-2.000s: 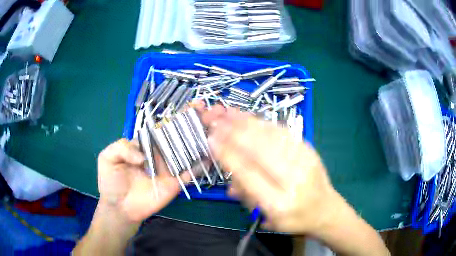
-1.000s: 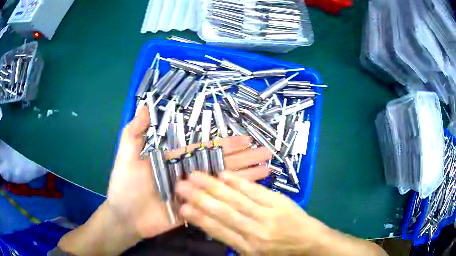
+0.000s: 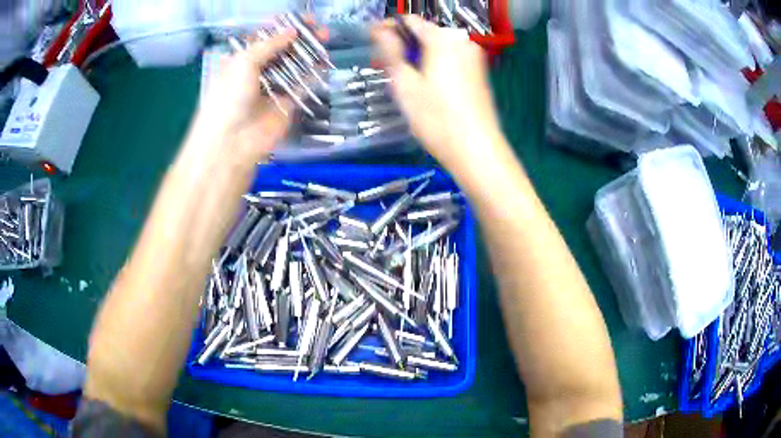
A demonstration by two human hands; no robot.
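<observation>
My left hand [image 3: 248, 90] holds several silver pin assemblies [image 3: 295, 64] side by side, above the left part of the clear packing box [image 3: 342, 147]. The box lies behind the blue tray, with rows of cylinders partly hidden by my hands. My right hand [image 3: 437, 77] is blurred at the box's right side, its fingers closed around a dark and blue hand tool [image 3: 408, 41]. The blue parts tray [image 3: 342, 387] sits nearest me, full of loose silver cylinders [image 3: 325, 291] with thin rods, between my forearms.
Stacked clear boxes [image 3: 634, 85] stand at the back right, more clear boxes [image 3: 664, 244] below them. A side blue bin [image 3: 694, 402] is at far right. A white control box [image 3: 51, 115] and small clear parts box [image 3: 51, 222] are left. A red bin [image 3: 505, 38] is behind.
Both hands have moved from over the blue tray to the clear packing box behind it, with the pin assemblies carried in my left hand. The tray and box appear lower in view.
</observation>
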